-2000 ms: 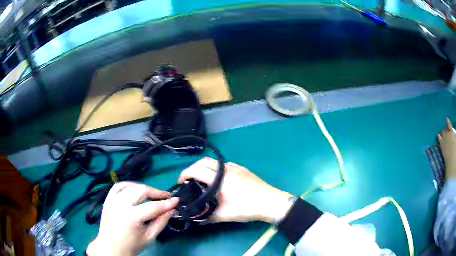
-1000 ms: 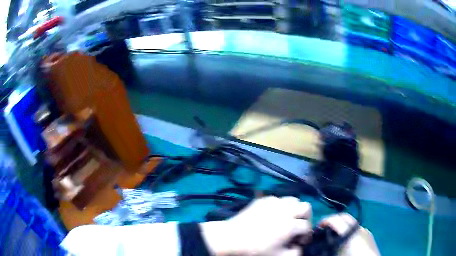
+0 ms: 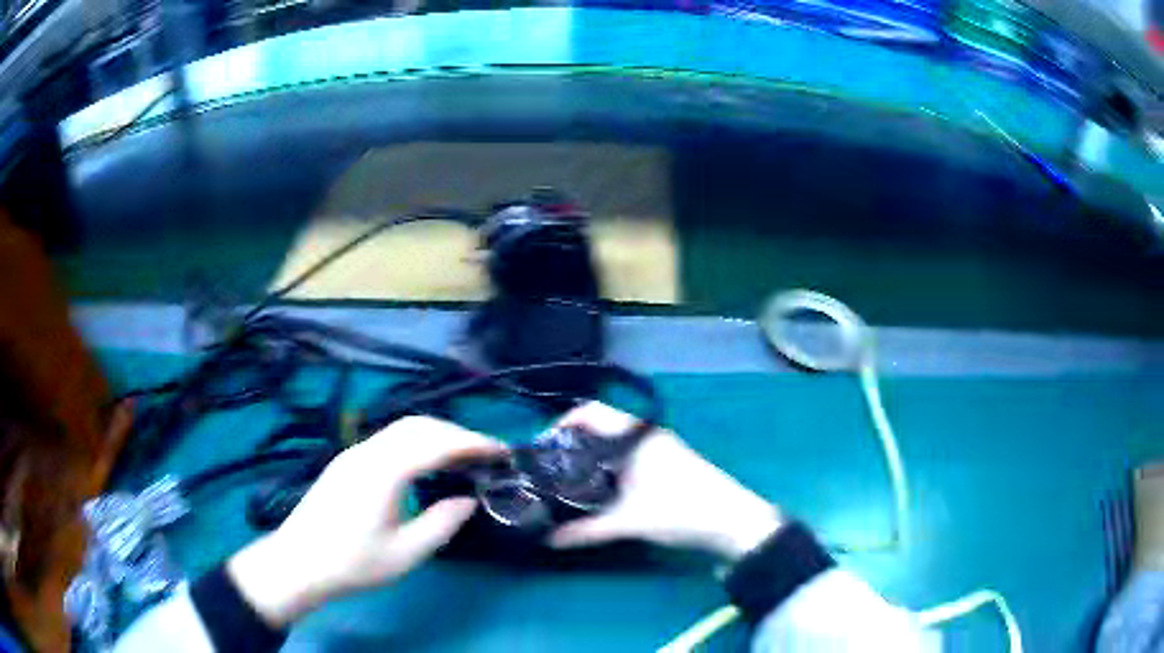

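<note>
A black corded unit (image 3: 536, 491) lies between my two hands, its open side with small parts and thin wires facing up. My left hand (image 3: 377, 504) holds its left end between thumb and fingers. My right hand (image 3: 670, 491) holds its right end. The image is blurred, so I cannot tell whether a black strip is at my fingertips. A black cord loops above my right hand, and more black cords (image 3: 294, 383) lie coiled at the left.
Another black unit (image 3: 543, 281) rests across a tan cardboard sheet (image 3: 638, 262) and the bench's grey edge. A cream tape roll (image 3: 813, 332) trails its ribbon. Crinkled plastic (image 3: 128, 549) and an orange-brown fixture (image 3: 51, 421) are at left. Part of another person's arm (image 3: 1142, 549) shows at right.
The view has swung left and back again. My hands now hold the unit from both ends; two seconds ago my left fingers were pinched at its open side.
</note>
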